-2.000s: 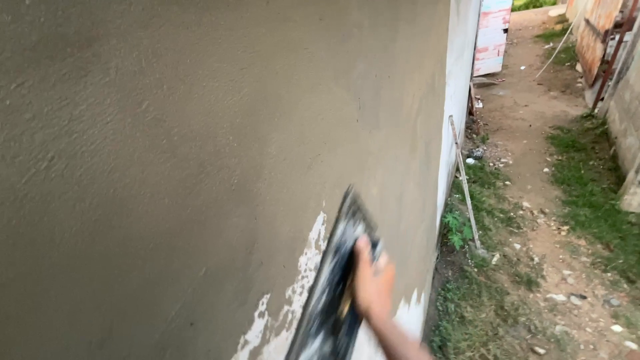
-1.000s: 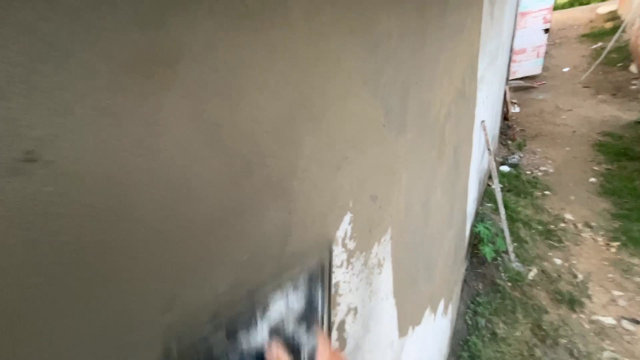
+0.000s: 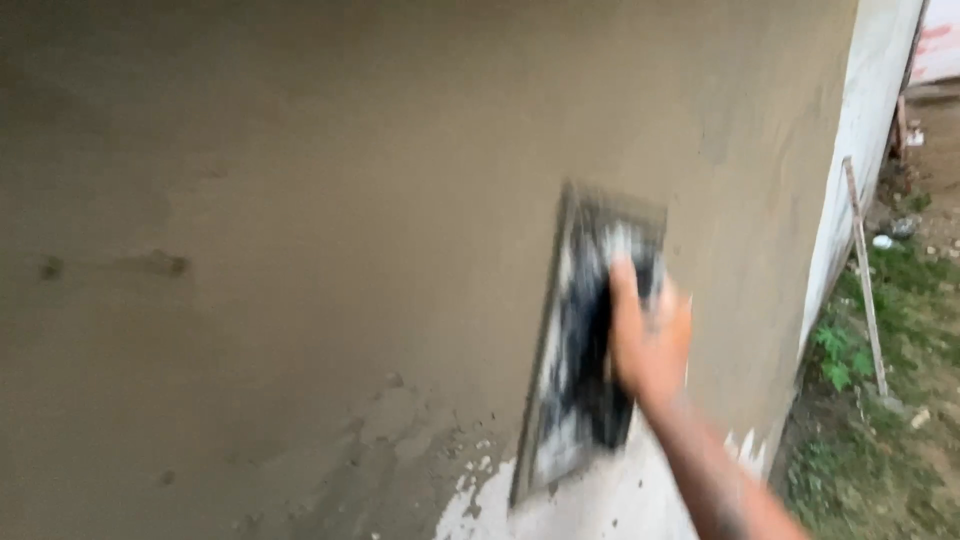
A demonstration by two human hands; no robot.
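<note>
My right hand [image 3: 651,330] is closed around the handle of a black plastering float [image 3: 581,352], blurred by motion. The float's long rectangular blade is smeared with grey-white material and lies against or very close to the wall, tilted slightly from upright. Wet grey-brown plaster [image 3: 337,225] covers most of the wall. Below the float shows a bare white patch [image 3: 607,495] with ragged edges and specks of plaster. Small dark marks [image 3: 176,264] dot the plaster on the left. My left hand is out of view.
At the right, the wall ends in a white strip [image 3: 862,97]. A thin wooden stick [image 3: 865,277] leans there beside a green leafy plant [image 3: 840,352]. Grass, soil and small stones line the ground along the wall. A white panel with red marks [image 3: 937,45] stands at the upper right.
My right hand and the float have moved up from the bottom of the view, and the float has turned more upright. Plaster now covers part of the white area seen earlier.
</note>
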